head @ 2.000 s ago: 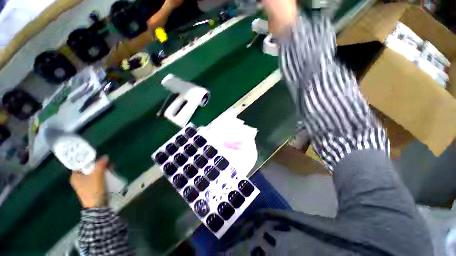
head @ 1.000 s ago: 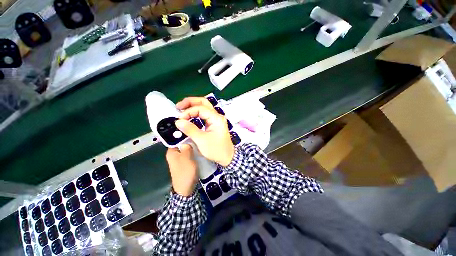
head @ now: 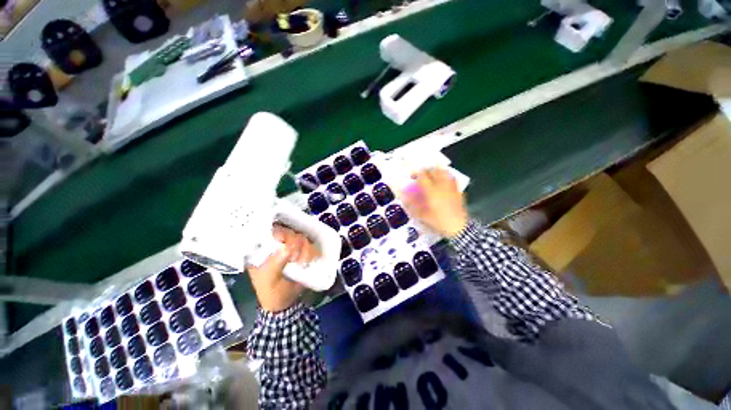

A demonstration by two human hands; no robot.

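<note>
My left hand is closed round the loop bracket of a white camera housing. The housing is tilted, its front end toward the lower left; its front face is turned away from view. My right hand is on the white wipes or paper, at a small bright pink piece; the fingers are blurred, and whether they grip it is unclear. A sticker sheet with rows of black panels lies between my hands. Another sticker sheet lies at the lower left, partly under clear plastic.
A white camera stands on the green belt, another farther right. The pale metal rail runs this side of the belt. Cardboard cartons are at right. A white tray, a tape roll and black rounded parts lie across the belt.
My right hand has left the housing's black front panel and moved right to the pink piece. The housing in my left hand has turned, its front now out of sight. The view has shifted.
</note>
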